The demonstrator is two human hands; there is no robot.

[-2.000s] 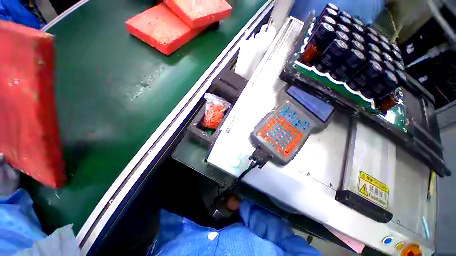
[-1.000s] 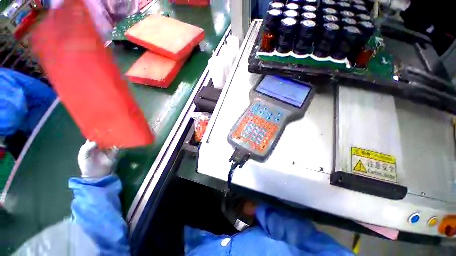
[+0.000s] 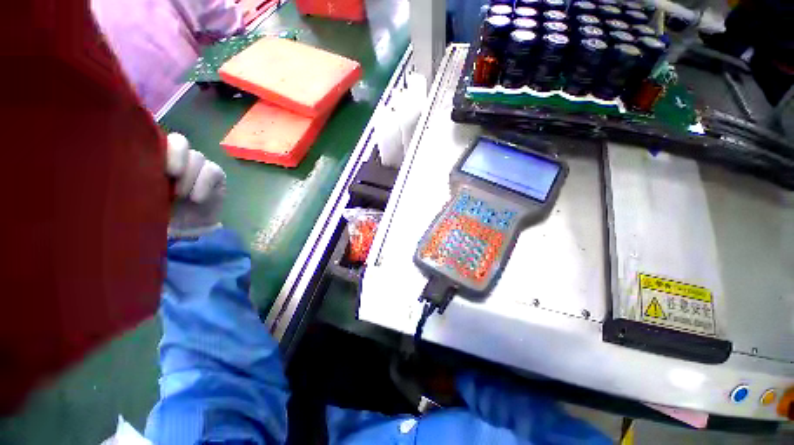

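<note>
My left hand (image 3: 196, 181), in a white glove, grips the edge of a red foam pad (image 3: 78, 200). The pad is raised very close to the camera, looks dark and fills the left side, cut off by the picture's edge. Two more orange-red foam pads lie on the green conveyor belt (image 3: 283, 213): the upper pad (image 3: 292, 73) overlaps the lower pad (image 3: 274, 132). My right hand (image 3: 438, 384) is small and dark in shadow below the machine's edge; its fingers and anything in them cannot be made out.
A grey handheld controller (image 3: 470, 239) with a lit screen lies on the silver machine (image 3: 557, 295). Behind it stands a board with black capacitors (image 3: 553, 56). A small parts bag (image 3: 361, 239) sits beside the belt rail. A person in pink (image 3: 144, 52) stands across the belt.
My left hand has brought the held pad closer to the camera and further left. The view has shifted slightly. The two overlapping pads still lie on the belt.
</note>
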